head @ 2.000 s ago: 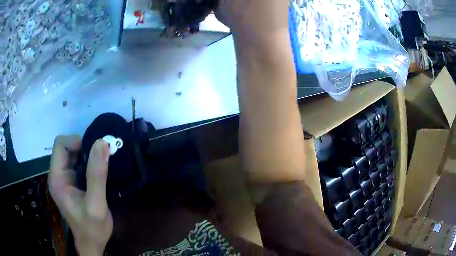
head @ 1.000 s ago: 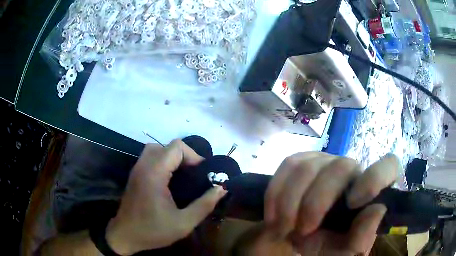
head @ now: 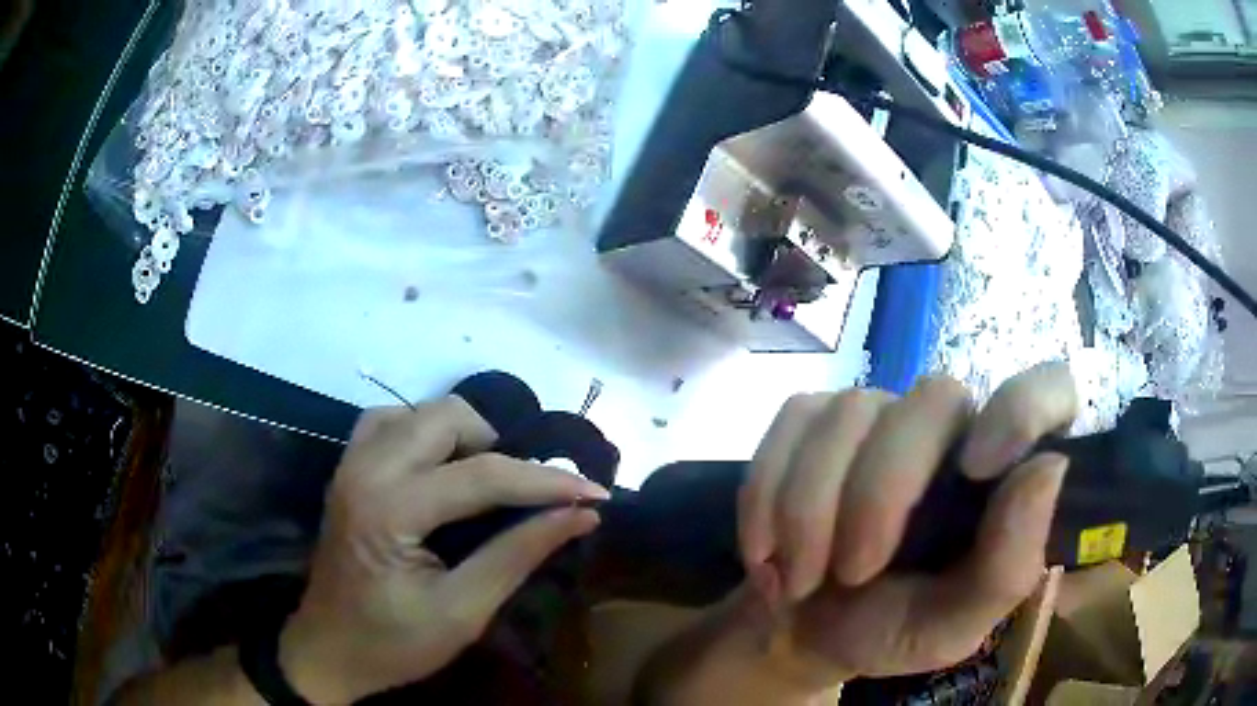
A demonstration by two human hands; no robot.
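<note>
My right hand (head: 896, 531) is closed around the black electric screwdriver (head: 676, 531), which lies nearly level with its tip pointing left. My left hand (head: 427, 538) holds the black round housing (head: 572, 439) over the bench edge. Its thumb and index finger meet at the screwdriver's tip, where a small reddish spot shows; whether a screw is there cannot be told. A sliver of the white plate (head: 554, 468) shows on the housing behind the index finger. Thin lead wires (head: 590, 397) stick out of the housing. Much of the housing is hidden by my left hand.
A large heap of small white plates (head: 372, 83) lies at the upper left on clear plastic. The screw feeder (head: 786, 207) stands on the white board (head: 317, 310). A blue tray (head: 903, 324) with white parts is right of it. A black cord crosses the upper right. An open carton (head: 1123, 621) is lower right.
My left index finger has moved down over the white plate to meet the thumb at the screwdriver tip. The housing has turned, hiding most of the plate. The view has shifted slightly.
</note>
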